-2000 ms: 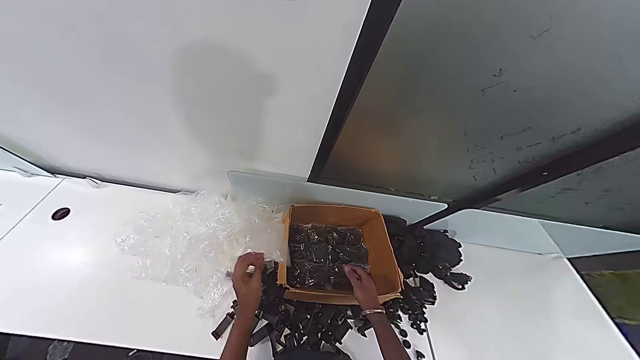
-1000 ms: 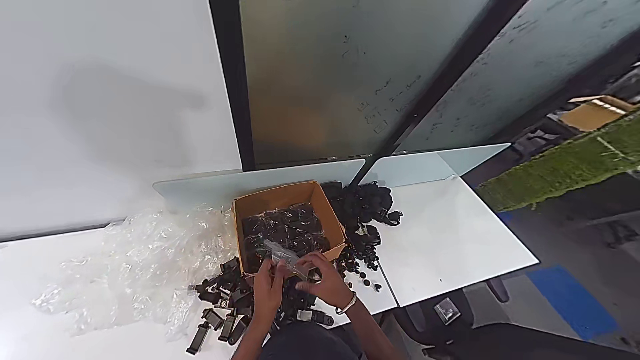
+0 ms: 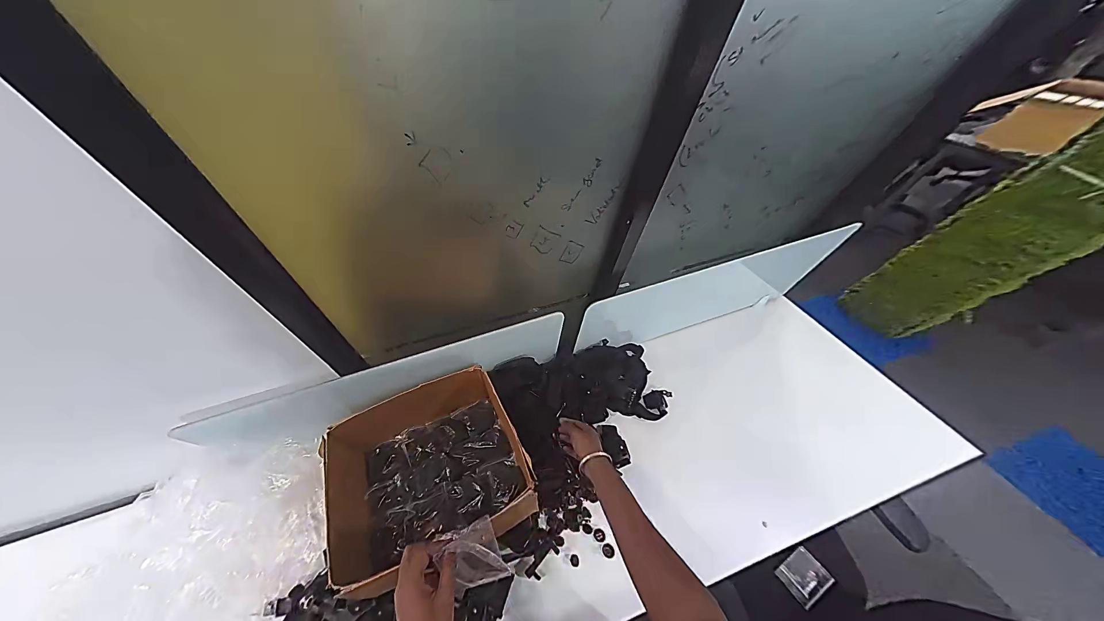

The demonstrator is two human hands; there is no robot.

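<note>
My left hand [image 3: 426,580] holds a clear plastic bag [image 3: 476,556] at the near edge of an open cardboard box [image 3: 345,504]. Inside the box lie many black items in clear plastic bags [image 3: 444,470]. My right hand [image 3: 580,438], with a light bracelet at the wrist, reaches to the right of the box and touches a pile of black parts [image 3: 604,379]; its fingertips are partly lost against the dark pile, so whether they grip anything is unclear. Small round black parts [image 3: 576,519] lie scattered nearer to me.
A heap of clear plastic bags [image 3: 198,526] spreads left of the box. More black parts [image 3: 319,599] lie before the box. Low glass dividers [image 3: 681,302] edge the white table [image 3: 776,405], below a frosted glass wall bearing handwriting. A chair [image 3: 897,561] stands at the near right.
My hands, together over the box's near side a second ago, are now apart: the right at the black pile, the left with a clear bag at the box edge. The view has swung right.
</note>
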